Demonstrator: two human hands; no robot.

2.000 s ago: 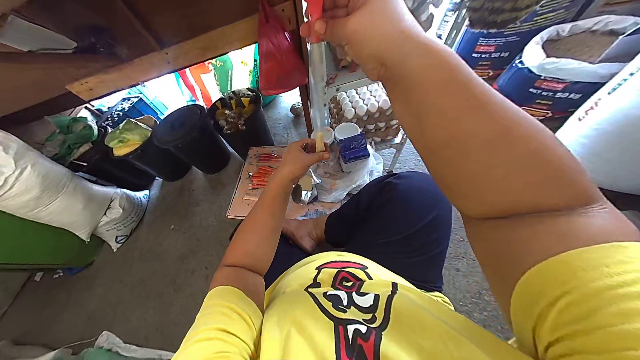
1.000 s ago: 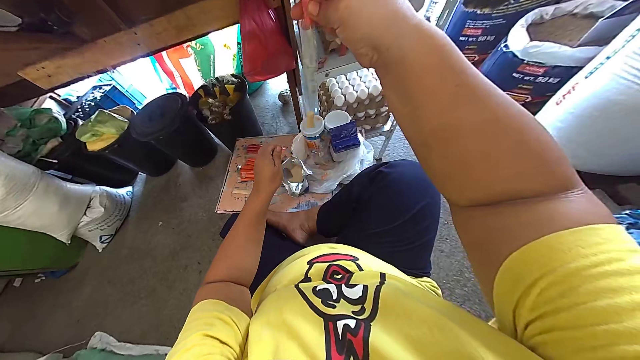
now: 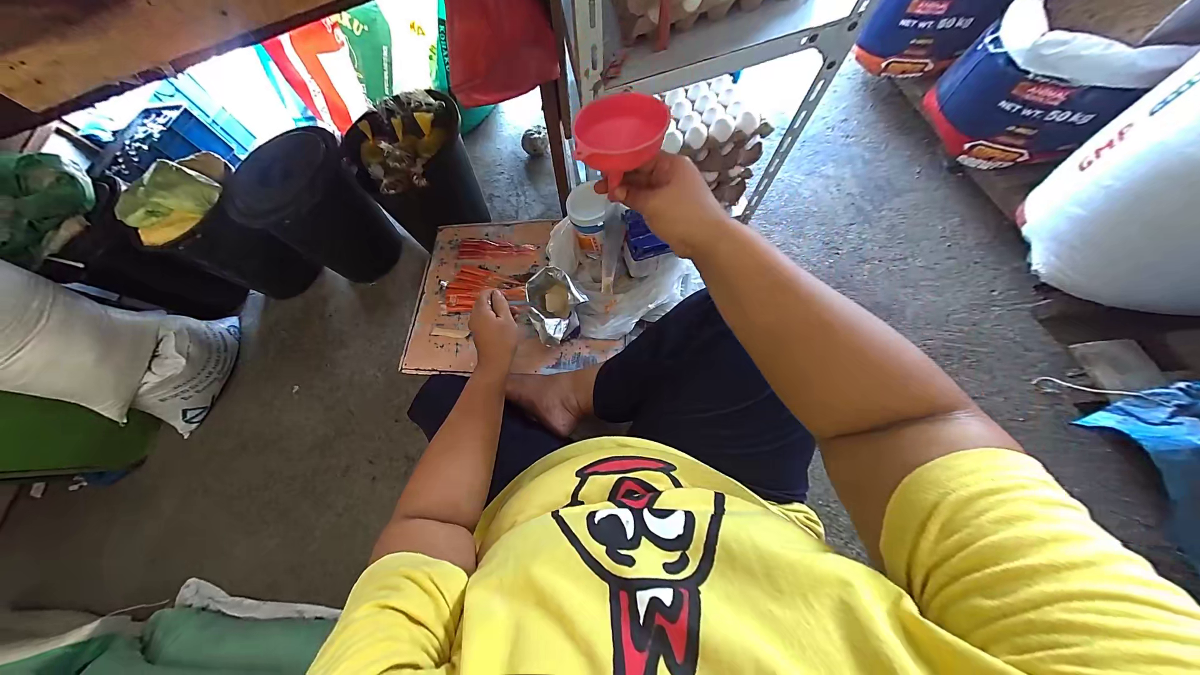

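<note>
My right hand (image 3: 670, 202) is shut on a red plastic funnel (image 3: 622, 131) at its narrow end, with a clear plastic sleeve (image 3: 611, 253) hanging below it that has some tan material at its bottom. My left hand (image 3: 494, 323) rests low over the board, by orange-and-clear slim packets (image 3: 473, 289); whether it grips one is hidden. Beside that hand stands an opened foil pouch (image 3: 555, 302) with pale powder inside. A white-lidded jar (image 3: 588, 214) and a blue container (image 3: 643, 239) stand on a crumpled clear plastic bag (image 3: 630, 305). All these are on or beside the stained board (image 3: 422, 328).
Black bins (image 3: 314, 202) line up at the left, near white sacks (image 3: 89, 337). Egg trays (image 3: 708, 117) sit behind by a metal shelf frame (image 3: 797, 122). Large feed sacks (image 3: 1022, 103) stand at the right. A red bag (image 3: 502, 47) hangs at the top.
My right hand has come down from the top of the view, bringing the funnel into full sight. My left hand has moved from the hanging sleeve to the packets on the board.
</note>
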